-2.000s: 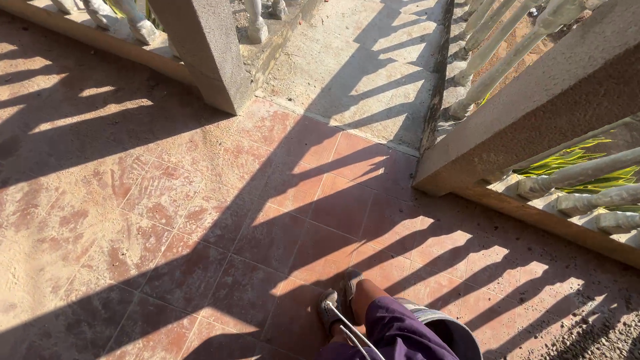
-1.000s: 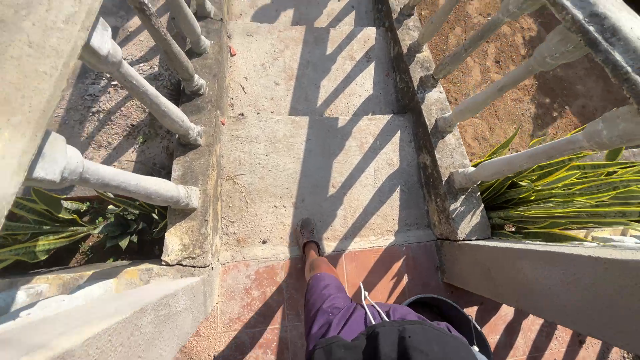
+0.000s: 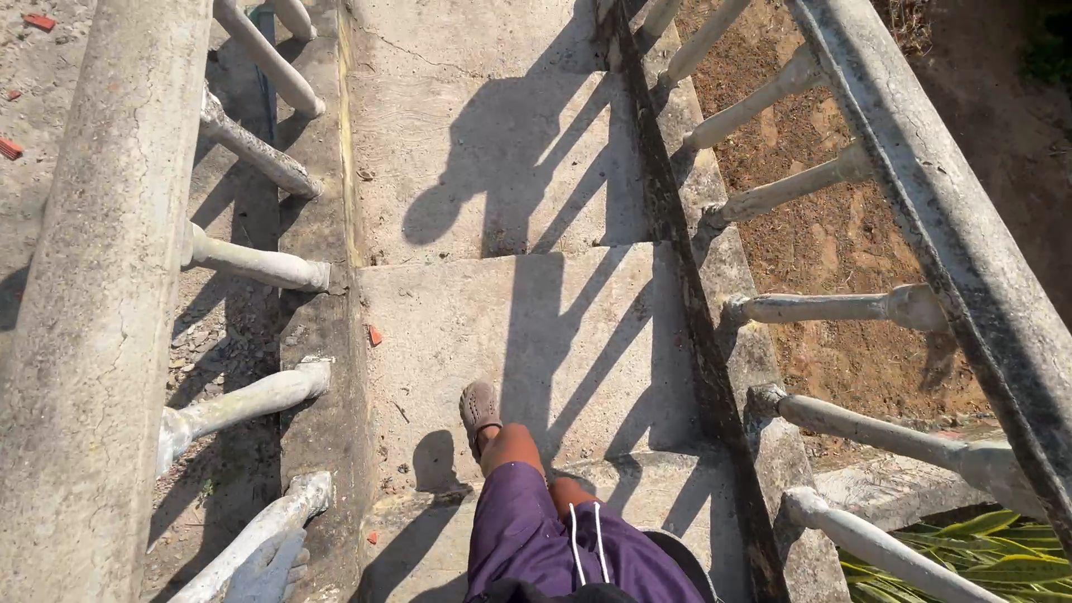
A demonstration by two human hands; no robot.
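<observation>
My left hand [image 3: 266,569], in a grey-blue work glove, is at the bottom left beside a concrete baluster [image 3: 251,528]. Its fingers look loosely apart and nothing shows in them. My right hand is out of view. Part of a dark, round-rimmed container [image 3: 682,561], perhaps a bucket, shows at my right hip, mostly hidden by my purple shorts [image 3: 536,536]; what bears it cannot be seen. One foot in a brown perforated clog [image 3: 480,410] is on a concrete step [image 3: 435,335].
Concrete steps [image 3: 502,38] run ahead between balustrades with a left handrail [image 3: 109,251] and a right handrail [image 3: 946,167]. Small red fragments [image 3: 374,335] lie on a step. Right of the stair are brown soil [image 3: 846,251] and spiky green plants [image 3: 997,553].
The view has moved from the red tiled floor onto the concrete steps. My gloved left hand has come into view at the bottom left. More of the handrails shows on both sides.
</observation>
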